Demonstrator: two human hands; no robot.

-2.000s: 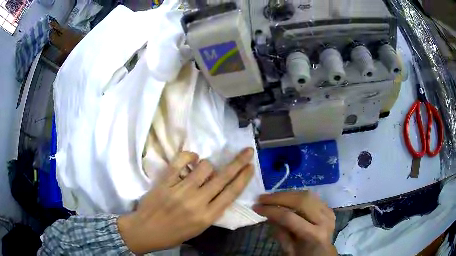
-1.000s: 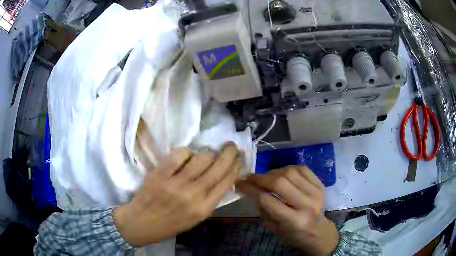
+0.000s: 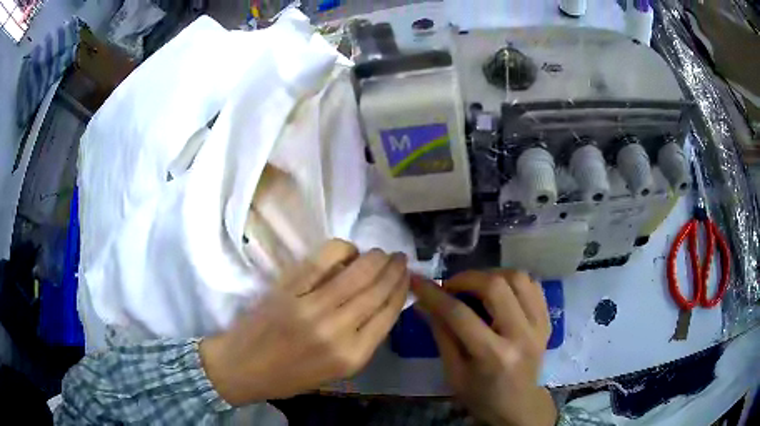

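The white fabric piece (image 3: 167, 241) lies bunched left of the overlock machine (image 3: 417, 137), with a cream fabric layer (image 3: 287, 212) showing in its folds. My left hand (image 3: 312, 324) lies on the fabric with its fingers bent, holding it just below the needle area (image 3: 446, 237). My right hand (image 3: 492, 341) pinches the fabric edge (image 3: 410, 299) between thumb and fingers, close beside my left fingertips. Both hands are slightly blurred. The presser foot is too dark to make out clearly.
Red-handled scissors (image 3: 698, 262) lie right of the machine. A blue tray (image 3: 553, 312) lies below the machine front, partly behind my right hand. Pale tension dials (image 3: 535, 176) line the machine front. White cloth (image 3: 667, 399) is at the lower right.
The fabric edge has moved up toward the needle area, and less of it shows below my hands. My hands have drawn together at it. The machine appears lower in the picture.
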